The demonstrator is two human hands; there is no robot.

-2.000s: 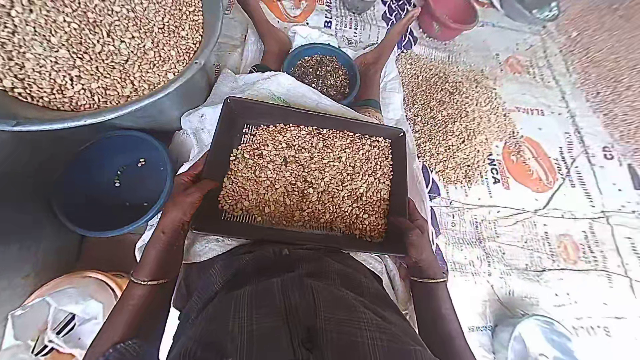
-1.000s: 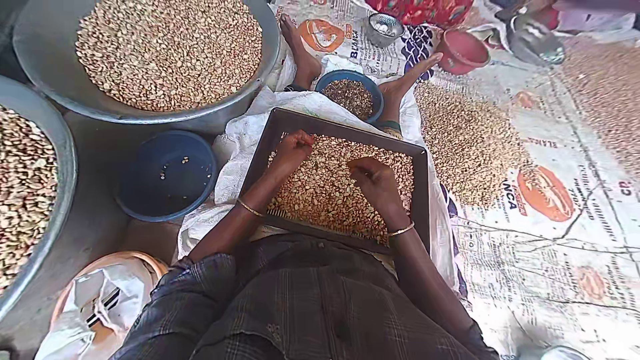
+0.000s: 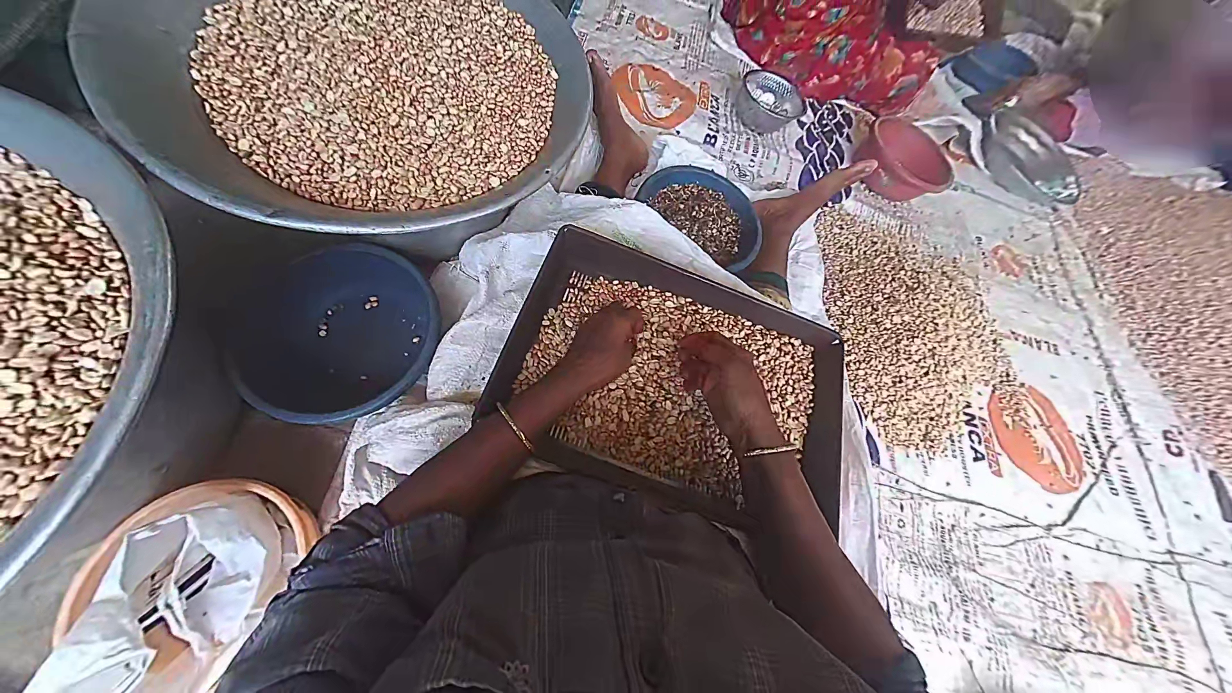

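Observation:
A dark plastic tray (image 3: 830, 404) with a slotted bottom lies across my lap, tilted a little and spread with tan and reddish nuts or beans (image 3: 635, 423). Over its left half is my left hand (image 3: 606, 342), fingers curled inward; whether it pinches a piece cannot be made out. To its right, my right hand (image 3: 717, 375) is low over the pieces with bent fingers, and its fingertips are too unclear to tell a hold. The two hands are apart. Beyond the tray, a small blue bowl (image 3: 754, 226) of dark bits rests between my feet.
Two large metal basins (image 3: 337, 221) (image 3: 154, 289) of the same pieces stand left, beside a blue basin (image 3: 289, 409) with a few bits. An orange-rimmed tub (image 3: 96, 577) holds white plastic. Loose heaps (image 3: 905, 327) cover printed sheets at right, near a red bowl (image 3: 905, 159). Another person's patterned garment (image 3: 828, 48) shows behind.
Two seconds ago both hands gripped the tray's sides; by one second ago they were over the pieces inside it, where they remain. The view has shifted left.

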